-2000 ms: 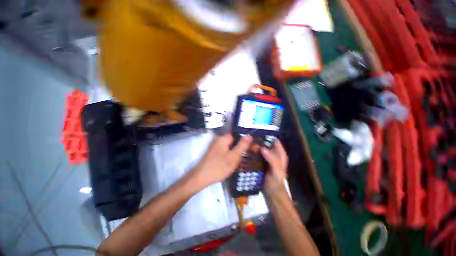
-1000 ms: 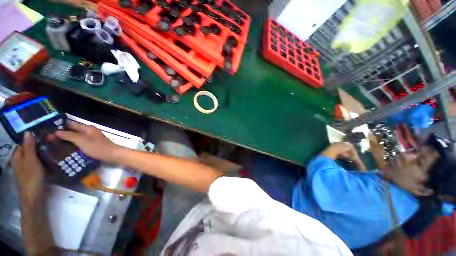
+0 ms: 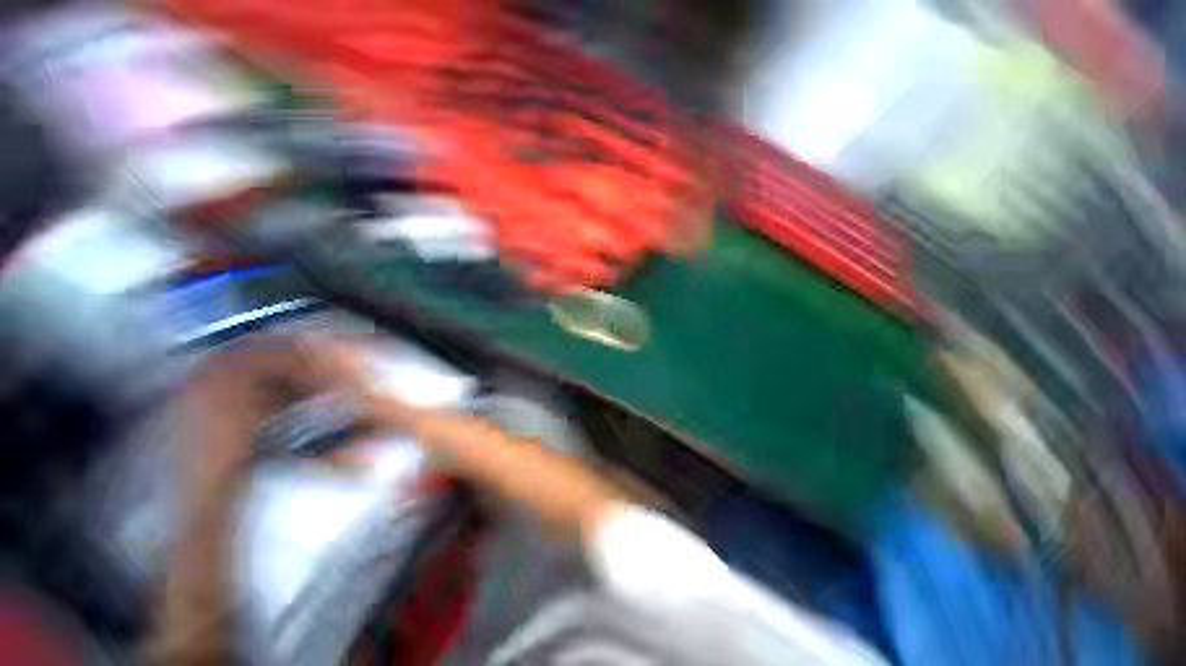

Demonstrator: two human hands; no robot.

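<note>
The view is strongly blurred. The handheld controller [image 3: 241,302] shows at the left as a dark shape with a blue-white streak for its screen. My left hand [image 3: 228,380] is at its lower left side, with the forearm running down to the bottom edge. My right hand [image 3: 319,367] is at its right side, with the forearm reaching in from the white sleeve at lower centre. Both hands appear to hold the controller; fingers and keys cannot be made out.
The green bench [image 3: 780,377] crosses the middle, with a pale tape roll [image 3: 601,320] on it. Red trays [image 3: 559,182] and another red tray [image 3: 826,221] are at its back. A person in blue [image 3: 962,586] is at lower right. The whitish machine base [image 3: 312,533] is below my hands.
The view first swung right, bringing in the bench and the person. Since then the bench, controller and hands have shifted right in the picture, and everything has blurred. Both hands stay at the controller.
</note>
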